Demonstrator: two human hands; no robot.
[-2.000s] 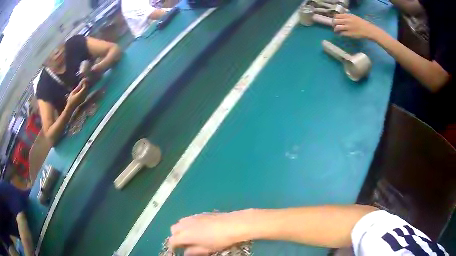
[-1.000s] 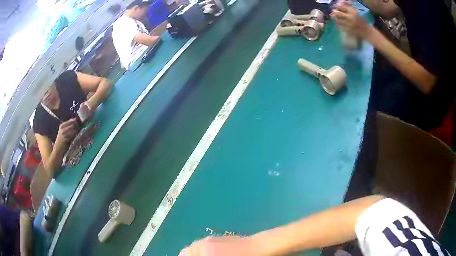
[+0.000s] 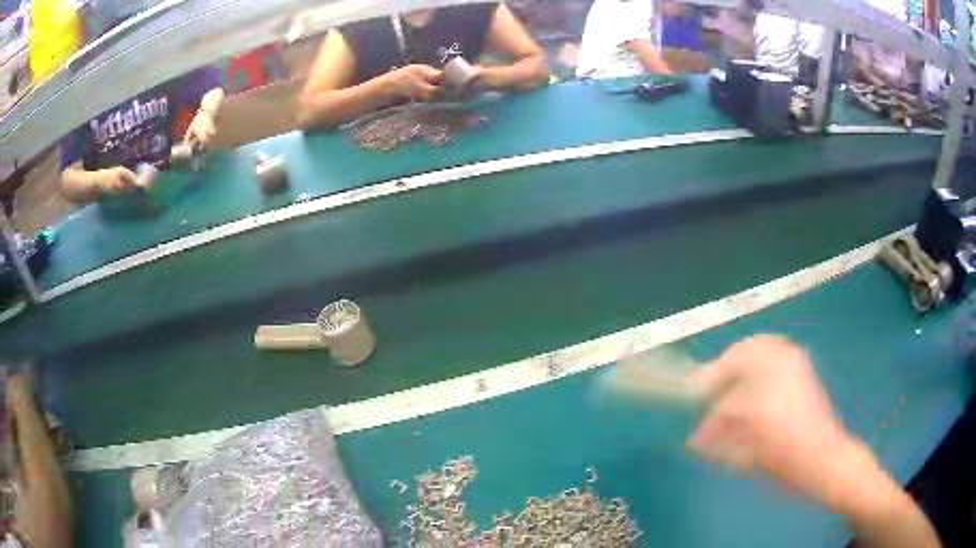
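My right hand reaches in from the lower right over the near table. It is blurred and closed around a beige fan or dryer body. The handle-like end points left, and the rest is hidden by the hand. A loose pile of small U-shaped clips lies at the bottom centre, left of my hand. A shiny, bulging clear plastic bag of clips lies left of the pile. My left hand is not in view.
One beige body lies on the dark green belt. A white edge strip separates belt and table. Beige bodies lie at far right by a black block. A cut-off arm, apparently a neighbour's, is at the left edge. People sit across the belt.
The view has swung left, bringing the bag and the whole clip pile into sight. My right hand has left the pile and now holds a beige body above the table.
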